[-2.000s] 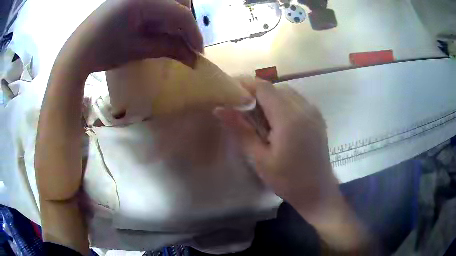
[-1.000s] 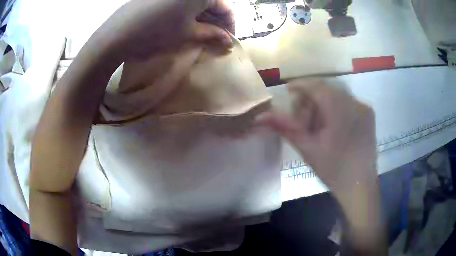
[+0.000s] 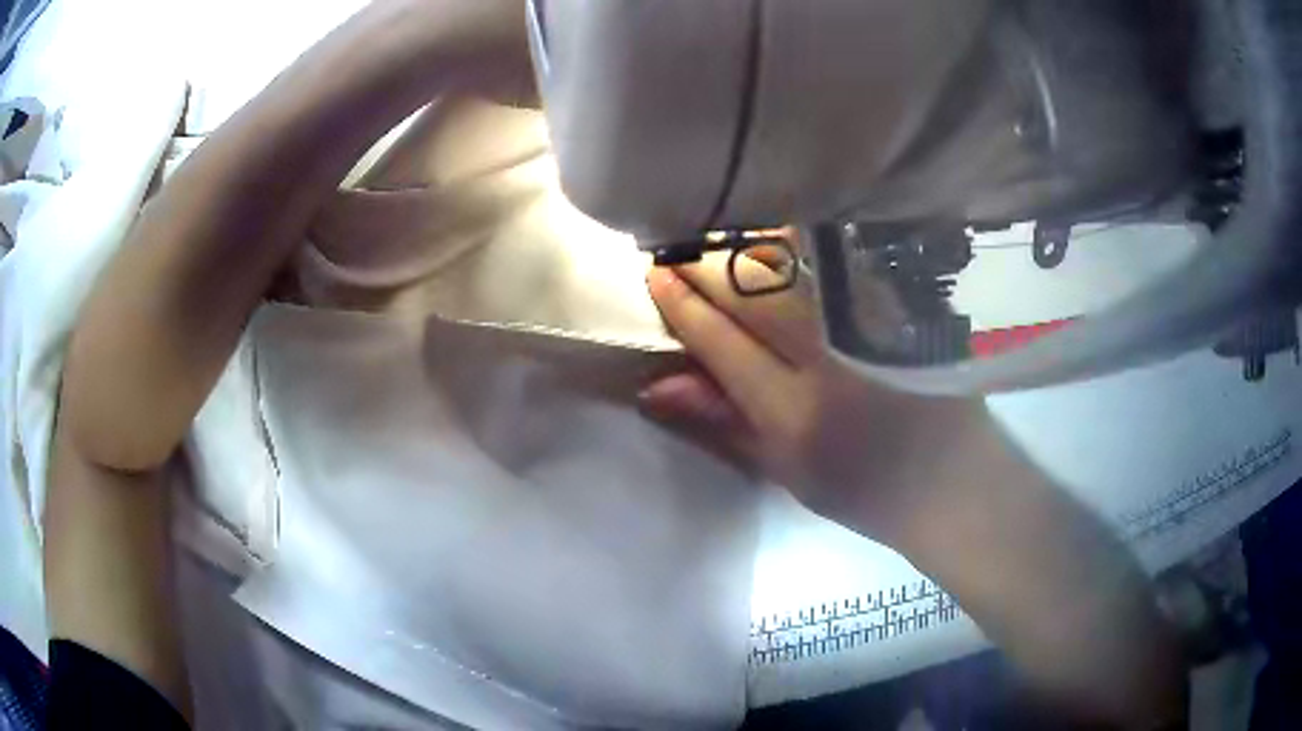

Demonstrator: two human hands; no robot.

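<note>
Pale cloth garment pieces [image 3: 500, 471] lie in front of me, layered and partly folded. A folded edge [image 3: 557, 334] runs across them towards my right hand. My right hand [image 3: 757, 350] is at the cloth's right end under the machine head, with the fingers on top and the thumb below the edge, and the cloth between them. My left forearm [image 3: 186, 300] arches over the cloth's left side; my left hand is hidden behind the machine head [image 3: 671, 114]. The needle and presser foot cannot be made out clearly.
The machine head fills the top right, close to the view, with a small wire loop [image 3: 763, 266] beneath it. A red tape mark [image 3: 1021, 337] shows behind its clear or pale guard. The ruler marks [image 3: 857, 626] run along the table's front edge. More pale cloth lies at the left.
The machine head now covers the top right. My right hand has moved left and up onto the cloth edge. My left hand has gone out of sight behind the head.
</note>
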